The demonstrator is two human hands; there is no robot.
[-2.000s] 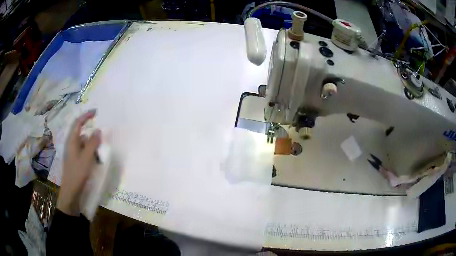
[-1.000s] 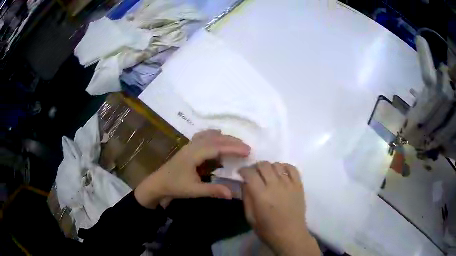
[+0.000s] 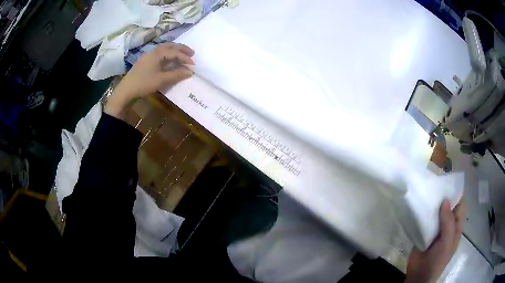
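Observation:
A large white fabric piece (image 3: 332,132) lies along the front of the white table, stretched between my hands. Its front edge is lifted or blurred above the printed ruler scale. My left hand (image 3: 160,69) pinches its far left end near the table's left corner. My right hand (image 3: 443,237) holds its right end, bunched, just in front of the sewing machine (image 3: 476,105). The presser foot (image 3: 440,132) is small at the right, beside an orange-brown block (image 3: 439,155). More white fabric (image 3: 299,237) hangs below the table edge over the lap.
A fabric pile (image 3: 138,27) lies at the upper left. A brown cardboard box (image 3: 171,149) stands below the table's left edge, with white cloth (image 3: 77,149) beside it. The ruler scale (image 3: 254,138) runs along the front edge. Dark snips (image 3: 491,218) lie on the machine bed.
My hands were together at the table's front edge and have moved far apart, left hand up-left, right hand right to the machine. The fabric is now spread between them, and the ruler scale is uncovered.

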